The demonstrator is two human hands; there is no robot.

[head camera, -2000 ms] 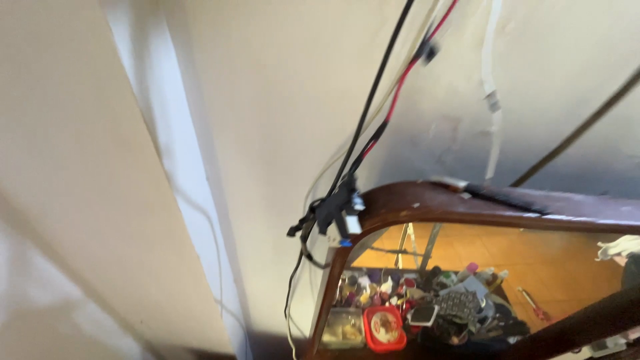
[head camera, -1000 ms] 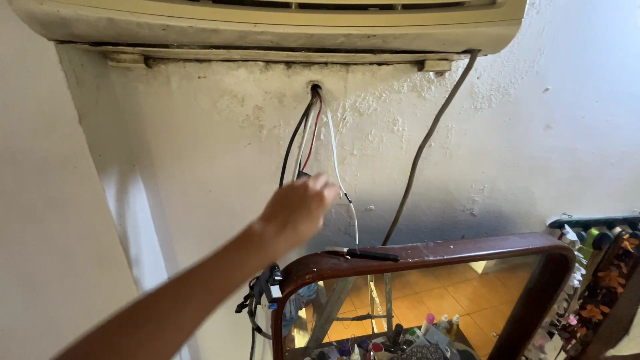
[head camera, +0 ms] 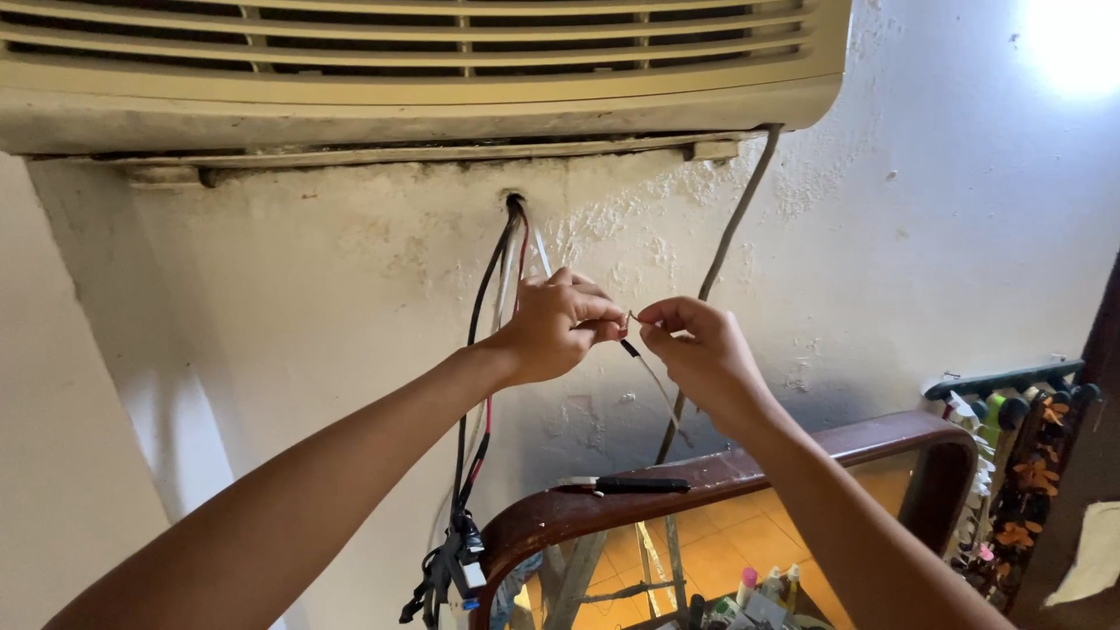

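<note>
My left hand pinches a thin wire between thumb and fingertips, in front of the wall below the air conditioner. Close on its right, my right hand pinches a short thin end of wire that spans the small gap between my fingertips. A white wire comes down from the wall hole to my left hand. Below the fingers hangs a white wire with a piece of black tape around it. Black cables and a red wire run down behind my left hand; the exact joint is hidden.
Above is the air conditioner, with a grey cable down its right side. A wood-framed mirror stands below, a black-handled tool on its top edge. Bundled connectors hang left of it; hair accessories hang at right.
One second ago only one arm reached toward the wires; now both hands are together at a wire. The view has swung up from the mirror to the wall and the air conditioner.
</note>
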